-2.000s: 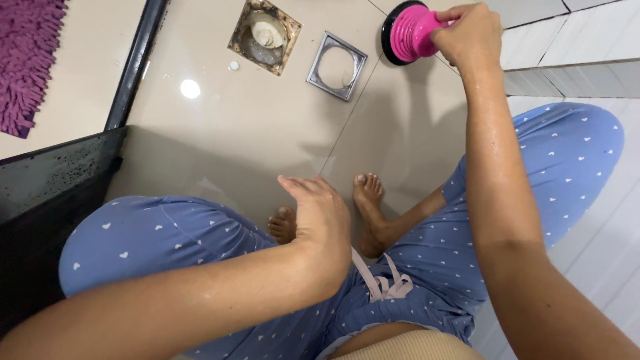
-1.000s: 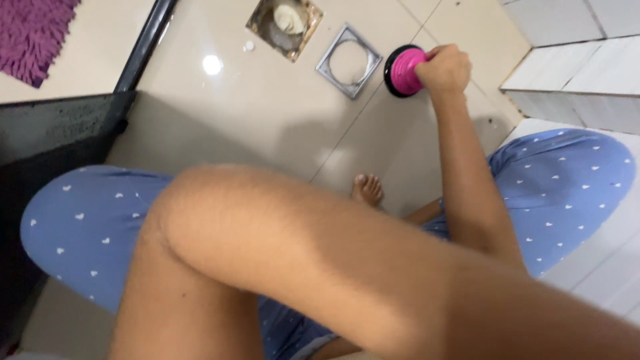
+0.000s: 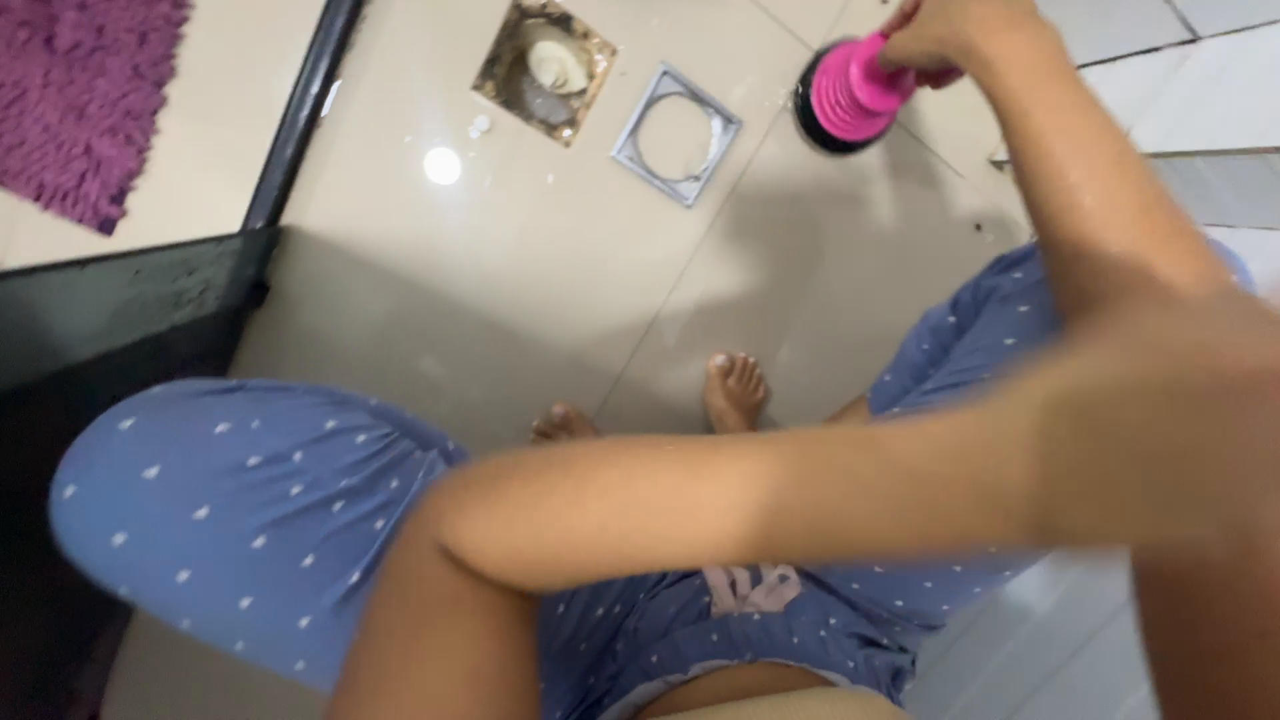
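My right hand (image 3: 950, 40) grips the narrow top of a pink bellows plunger (image 3: 860, 90), whose black rim rests on the tiled floor at the upper right. My left arm crosses in front of my body, and my left hand (image 3: 1180, 400) is a blur near my right upper arm; its fingers cannot be made out. Left of the plunger a square metal drain frame (image 3: 628, 150) with a round opening lies flat on the floor. Beside it is an uncovered square floor drain (image 3: 510, 80) with dirty edges and a pale round piece (image 3: 558, 67) inside.
A purple shaggy mat (image 3: 90, 100) lies at the upper left, beyond a dark rail (image 3: 300, 120). A dark glass panel (image 3: 130, 300) stands at the left. White tiled ledges (image 3: 1200, 90) are at the right. Small white bits (image 3: 482, 124) lie beside the drain, and my bare feet (image 3: 735, 390) are below.
My left arm has swung across to the right; two seconds ago the left hand was raised in front of my lap. The plunger has stayed in my right hand.
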